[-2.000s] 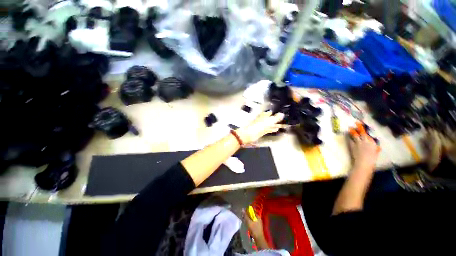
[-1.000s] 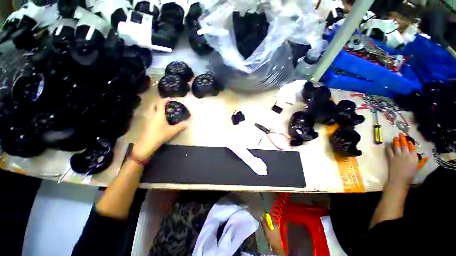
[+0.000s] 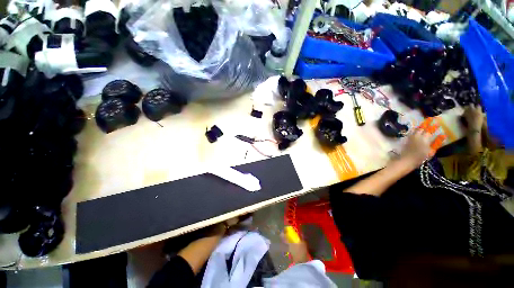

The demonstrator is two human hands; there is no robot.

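Note:
My left hand (image 3: 232, 221) is mostly hidden under the bench's front edge, with the bare forearm and black sleeve below it; what it holds cannot be seen. My right hand (image 3: 297, 251) is below the bench edge, small and blurred, closed around a yellow-handled tool (image 3: 292, 235) beside a red coiled cord. The black work mat (image 3: 169, 207) lies along the bench edge. A white cloth strip (image 3: 241, 179) lies across its right part. Three black camera heads (image 3: 117, 113) stand together at the back left of the bench.
A large pile of black housings (image 3: 34, 146) fills the left. Small pliers (image 3: 245, 139), a small black block (image 3: 214, 133) and several black heads (image 3: 286, 128) lie beyond the mat. A plastic bag (image 3: 225, 62) and blue bins (image 3: 344, 53) stand behind. A neighbour's hand (image 3: 420, 143) is at right.
My left hand was by a black camera head on the bench; now it is below the bench edge and that head is gone from its place. The view has turned and shifted right.

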